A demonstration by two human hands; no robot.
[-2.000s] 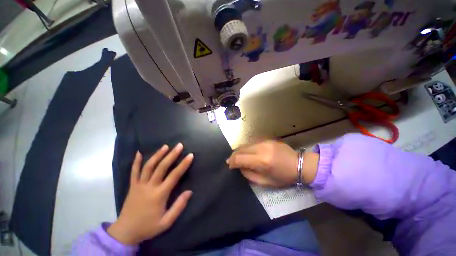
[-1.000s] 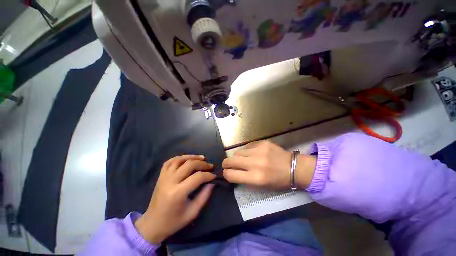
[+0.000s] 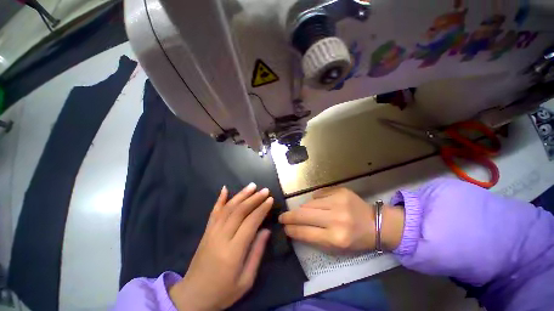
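The dark garment panel (image 3: 164, 182) lies flat on the white table, left of and under the needle area (image 3: 264, 149) of the white sewing machine (image 3: 206, 54). My left hand (image 3: 228, 249) rests on the panel near its right edge, fingers stretched forward and slightly apart, holding nothing up. My right hand (image 3: 331, 222) is at the panel's right edge, below the needle, with thumb and fingertips closed on the seam edge (image 3: 281, 214). The fingertips of both hands are close together but apart. The underside of the panel is hidden.
A long curved dark cut piece (image 3: 58, 164) lies at far left. Orange-handled scissors (image 3: 471, 152) rest on the machine bed (image 3: 346, 152) at right, beyond my right hand. A printed ruler scale (image 3: 340, 265) runs along the table's front edge. A dark panel with round dials sits at far right.
Since one second ago my left hand's curled fingers have straightened over the cloth. My right hand stays at the panel's edge. The camera view has shifted, so the machine head appears larger and further right.
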